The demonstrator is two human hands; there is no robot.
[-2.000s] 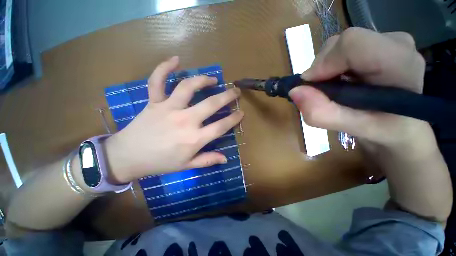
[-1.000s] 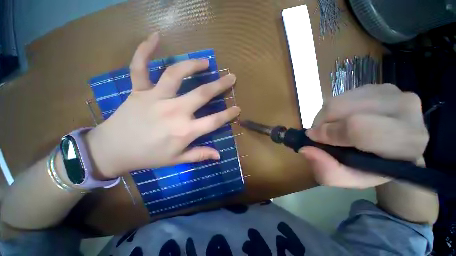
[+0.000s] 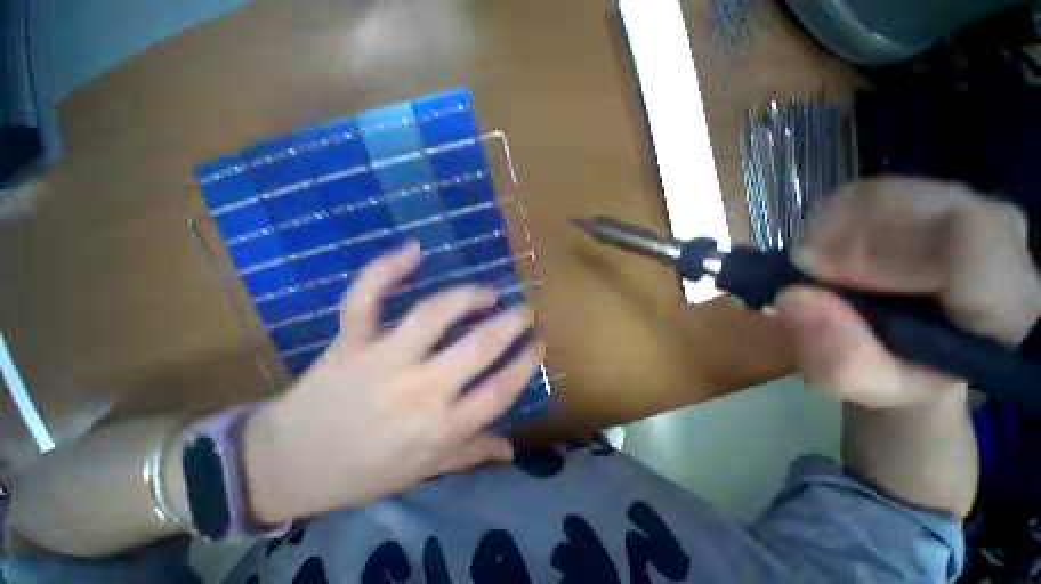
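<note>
The blue solar cell string (image 3: pixel 331 194) lies on the brown table, with pale parallel lines across it. Thin bus ribbon (image 3: pixel 511 160) runs along its right edge, and thin wire shows along its left edge. My left hand (image 3: pixel 417 365) lies spread over the lower part of the string, fingers apart, slightly blurred, hiding that part. My right hand (image 3: pixel 902 285) grips the black soldering iron (image 3: pixel 742 277). The iron's metal tip points left and is apart from the string, to the right of its edge.
White strips (image 3: pixel 676 137) lie right of the string. Shiny silver ribbon pieces (image 3: pixel 788 160) lie beyond them, with thin wires above. Another white strip (image 3: pixel 23 388) is at the far left. A large grey round body (image 3: pixel 885 29) stands at top right. The brown tabletop (image 3: pixel 137 114) ends near my body.
My left hand has moved down the string, uncovering its upper part. My right hand has drawn the iron back to the right, its tip away from the string's right edge.
</note>
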